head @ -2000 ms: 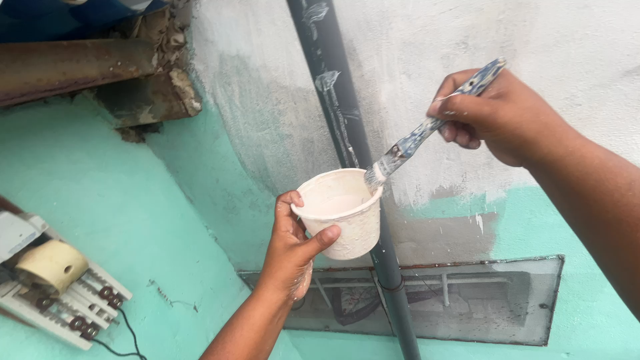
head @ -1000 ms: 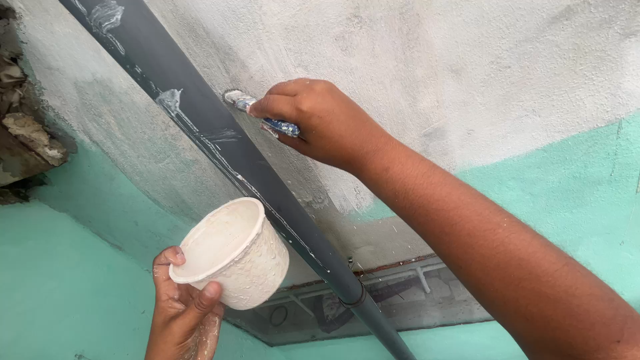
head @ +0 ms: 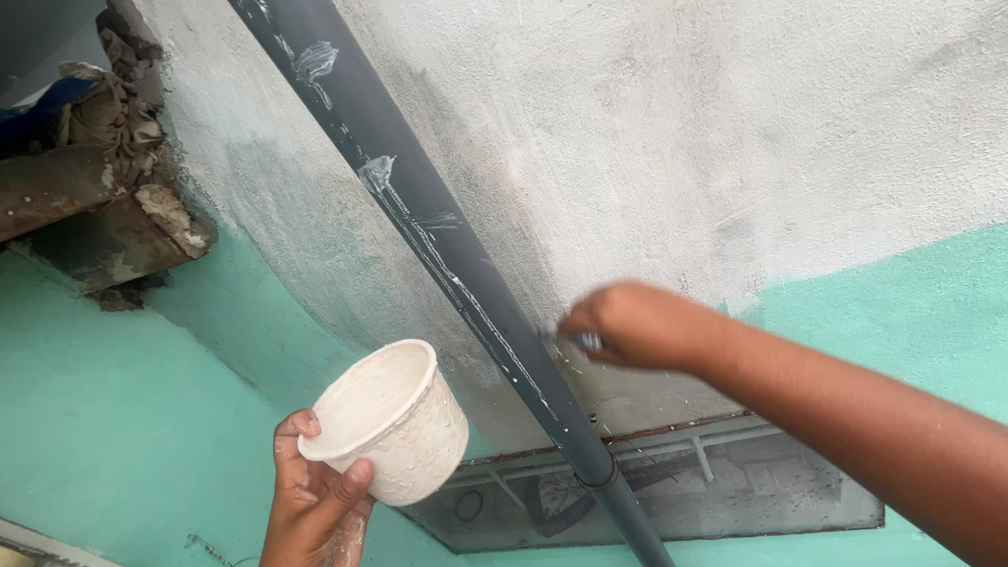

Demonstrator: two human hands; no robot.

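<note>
My left hand [head: 327, 488] grips the rim and side of a white plastic tub [head: 417, 441], tilted, its outside crusted with dried paint. My right hand [head: 630, 327] is closed around a paintbrush [head: 587, 341]; motion blurs it, and most of the handle is hidden in my fist. The brush end is at the right edge of the dark grey pipe [head: 472, 268], by the wall [head: 646, 157] coated in white over turquoise. Whether the bristles touch the wall cannot be told. White smears and drips mark the pipe.
Below my hands, a framed pane [head: 756, 488] with light bars sits behind the pipe. A rusty metal beam [head: 102, 236] juts out at the left beside broken masonry [head: 169, 216]. Turquoise wall [head: 142, 409] spans the lower left, with a wire [head: 209, 547] near the bottom.
Two seconds ago the brush was at the tub's rim; a second ago it was against the wall higher beside the pipe. It has since moved down along the pipe. The tub has stayed in my left hand.
</note>
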